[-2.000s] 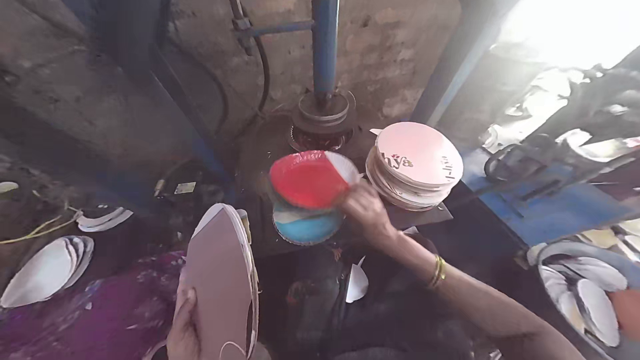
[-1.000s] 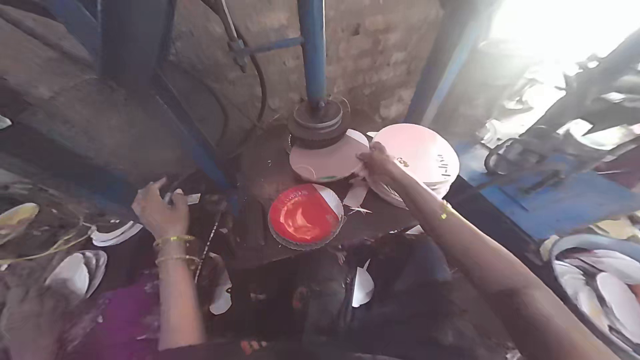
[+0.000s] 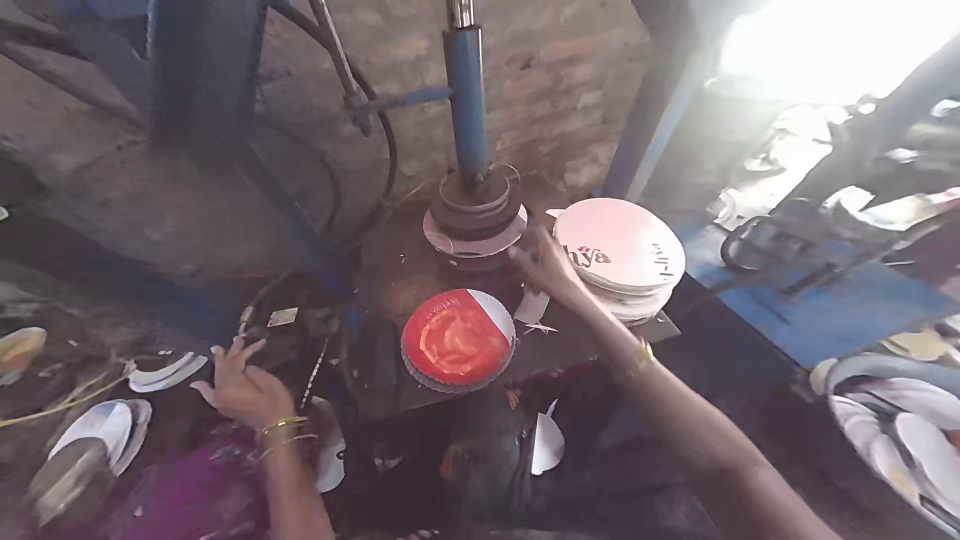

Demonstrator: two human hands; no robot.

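My right hand (image 3: 544, 262), blurred and with nothing seen in it, is between the press and a stack of pink printed paper discs (image 3: 619, 244). Under the round metal die of the blue press (image 3: 477, 206) lies a flat pink disc (image 3: 480, 244). Nearer to me on the dark press table, a red and white paper plate (image 3: 457, 337) with a crimped rim sits on other plates. My left hand (image 3: 244, 382), raised at the left with its fingers spread, is empty.
A tub (image 3: 840, 390) of white discs stands at the lower right, below a blue metal surface (image 3: 817, 292). Paper scraps (image 3: 532, 304) lie by the plates. More white discs (image 3: 97, 431) are at the lower left, and a brick wall rises behind the press.
The pink disc my right hand held beside the die a second ago now lies under it, and that hand is off it. The stack my left hand held two seconds ago is out of that hand.
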